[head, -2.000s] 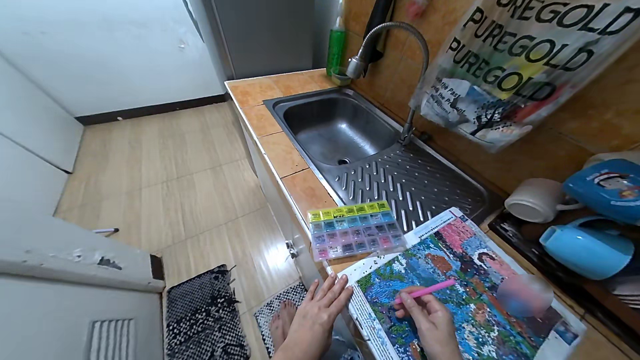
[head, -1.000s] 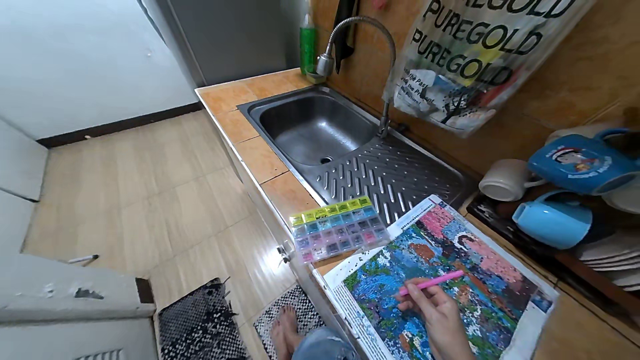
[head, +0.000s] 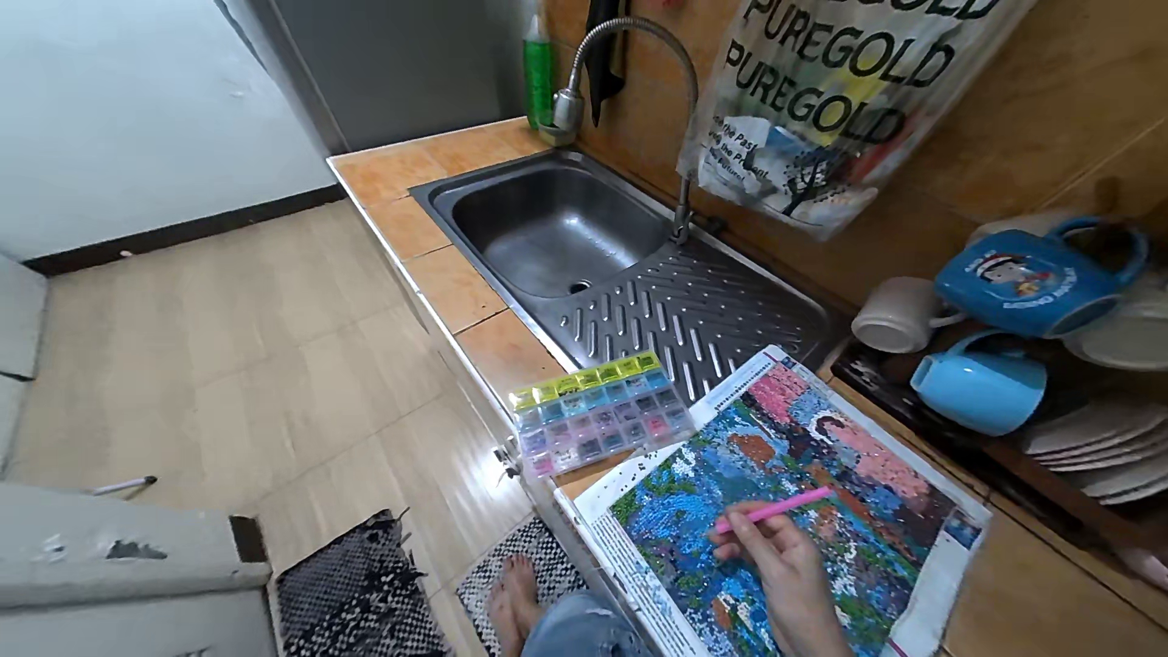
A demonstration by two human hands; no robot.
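Observation:
My right hand [head: 776,570] holds a pink pen-shaped applicator [head: 776,509] between thumb and fingers, over a diamond painting canvas [head: 703,493]. Small colored pieces in blue, green, pink and brown cover much of the canvas, and its white margins bear print. Touching or very near the canvas's upper left edge is a clear plastic bead organizer [head: 602,415] with many small compartments and a row of yellow lids. My left hand is out of view.
Behind the organizer lies a steel sink [head: 566,228] with a flexible faucet [head: 630,27]. A green bottle [head: 538,78] stands at the far corner. Mugs [head: 981,388] and stacked plates [head: 1104,443] fill a rack at right. A printed plastic bag [head: 821,109] hangs on the wall. Mats [head: 356,584] lie below.
My left hand, beside the canvas's lower left edge two seconds ago, has left the view. My right hand still holds the pink applicator over the canvas.

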